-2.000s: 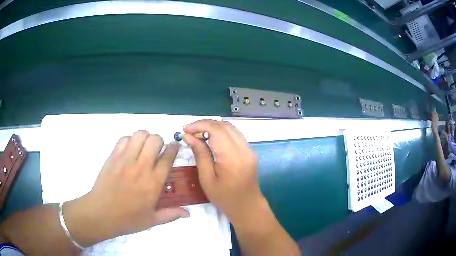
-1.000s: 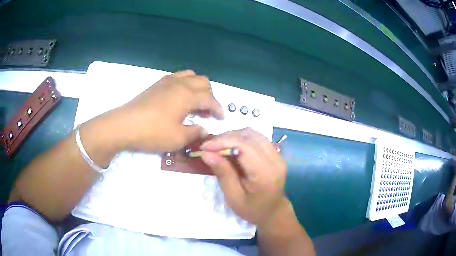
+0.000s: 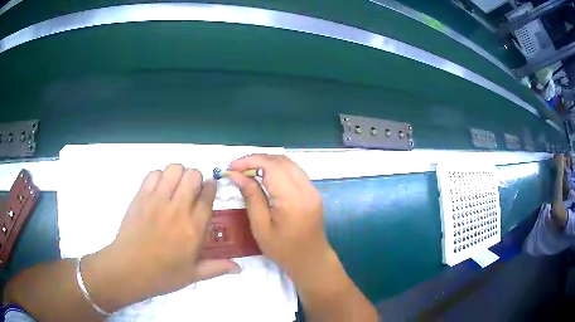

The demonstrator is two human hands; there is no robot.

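A red fixture plate (image 3: 232,234) lies over the white component tray (image 3: 94,207), between my hands. My left hand (image 3: 167,229) lies over its left end, with the thumb along the lower edge; the covered end is hidden. My right hand (image 3: 284,207) holds a thin yellow pick-up stick (image 3: 243,172) between thumb and fingers, above the plate. A small dark round component (image 3: 217,173) is at the stick's left end, close to my left fingertips; whether they touch it, I cannot tell. One metal centre shows on the plate.
A second red plate (image 3: 14,214) lies at the far left. Grey fixture plates (image 3: 377,132) lie along the green belt (image 3: 189,94). A white tray of small parts (image 3: 470,214) with a paper tag stands at right. Another person's arm (image 3: 559,188) shows at the far right.
Since one second ago, the view has shifted and my left hand has come down onto the plate. The stick has moved from over the plate to above its upper edge, with a component at its tip.
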